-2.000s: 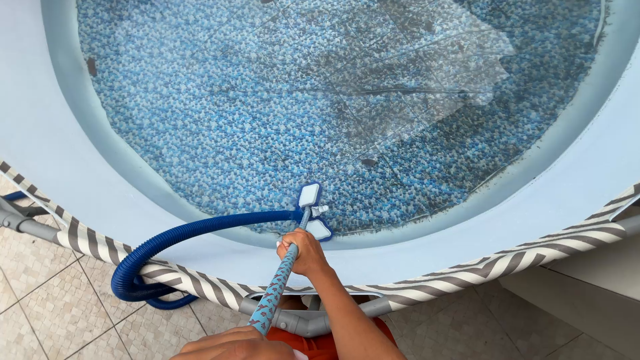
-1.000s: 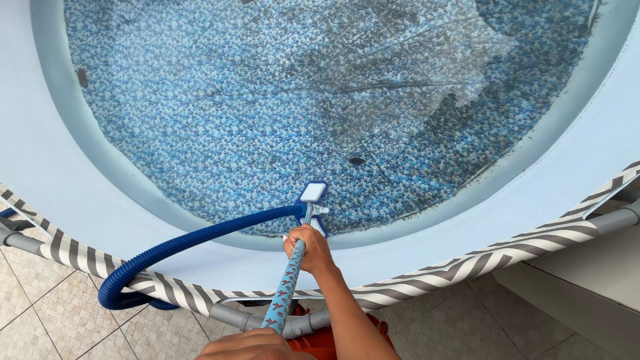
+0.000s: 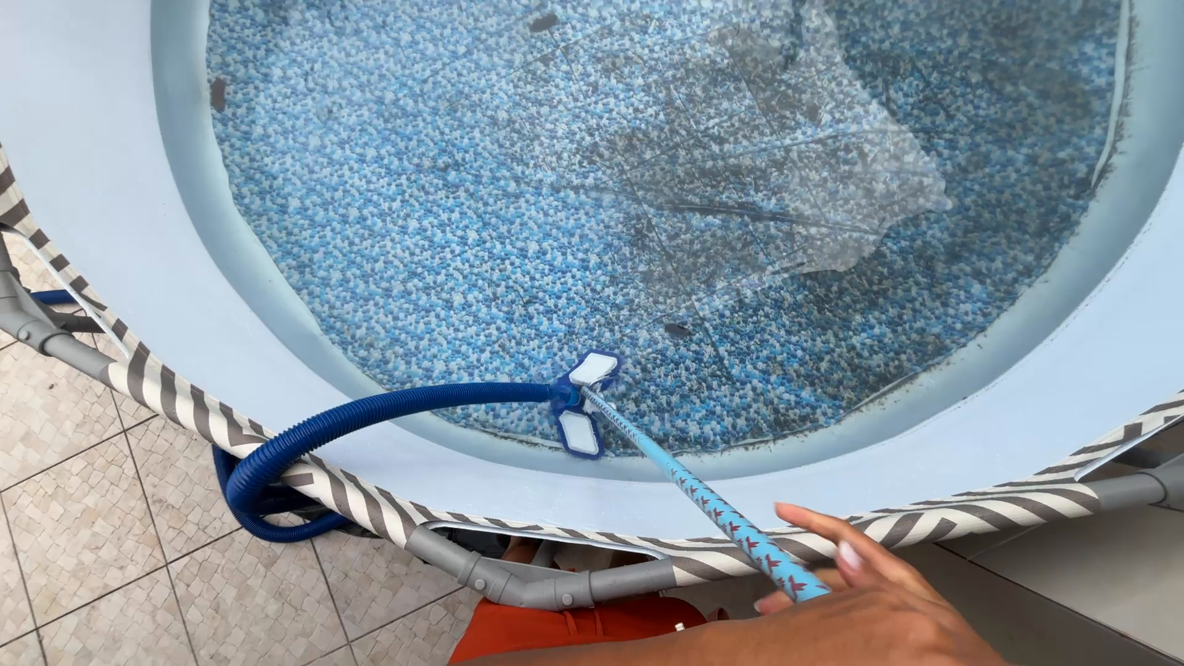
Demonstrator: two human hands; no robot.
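A blue vacuum head with white pads lies by the near wall of the water-filled pool. A light-blue pole with a dark pattern runs from it down to the right. My left hand is closed round the pole's near end, its forearm crossing the bottom of the view. Beyond it, fingers of my right hand show close to the pole, one extended and spread off it; the rest of that hand is hidden, so its hold is unclear. A ribbed blue hose joins the vacuum head and arches over the rim.
The pool's striped rim and grey tubular frame curve across the near side. The hose loops down outside above the tiled floor. Several dark patches, one a small dark piece, show on the blue-patterned pool bottom.
The near end of the pole has swung to the right, and my hands have gone with it. My right hand was gripping the pole farther up; its fingers now show near my left hand.
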